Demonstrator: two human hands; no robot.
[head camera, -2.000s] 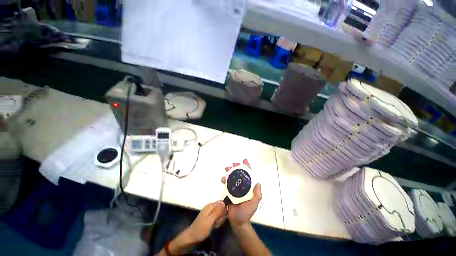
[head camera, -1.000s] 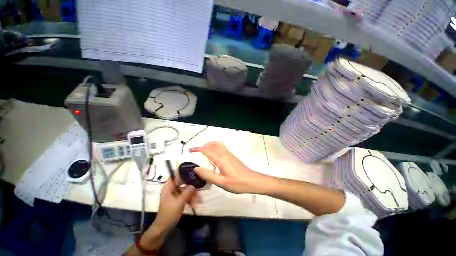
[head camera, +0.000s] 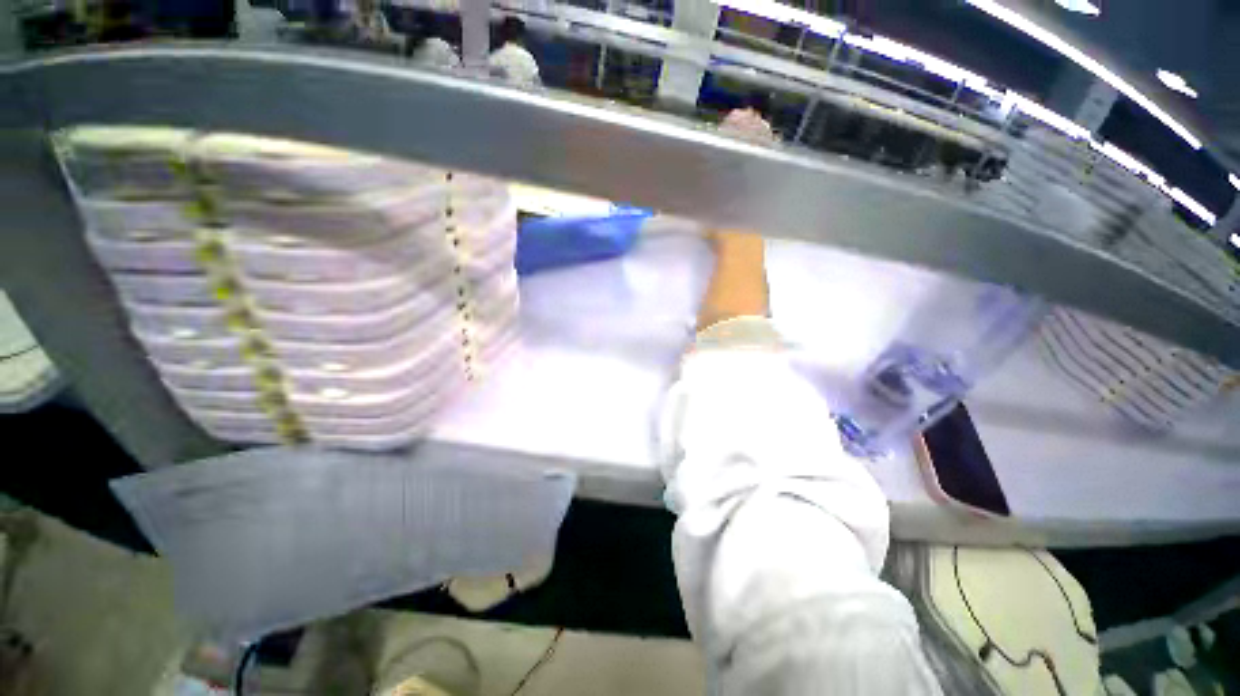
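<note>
My right arm, in a white sleeve (head camera: 775, 503), reaches forward onto the white shelf (head camera: 598, 367). The bare wrist passes behind the grey shelf rail (head camera: 598, 136). A small skin-coloured patch above the rail looks like part of my right hand (head camera: 745, 125); the rest is hidden, so its grip cannot be told. My left hand is not in view. A blue bin or bag (head camera: 578, 241) lies on the shelf left of the wrist. A clear plastic bag with small parts (head camera: 904, 381) lies to the right.
A tall stack of white panels (head camera: 313, 299) fills the shelf's left side. A dark-faced phone (head camera: 963, 462) lies at the shelf's front edge. More panels (head camera: 1129, 374) stand at right. A paper sheet (head camera: 354, 537) hangs below. A wired panel (head camera: 1013, 612) shows at lower right.
The view has swung up and right from bench to shelf. My right arm has moved from the round display unit onto the shelf. My left hand and the unit have left view.
</note>
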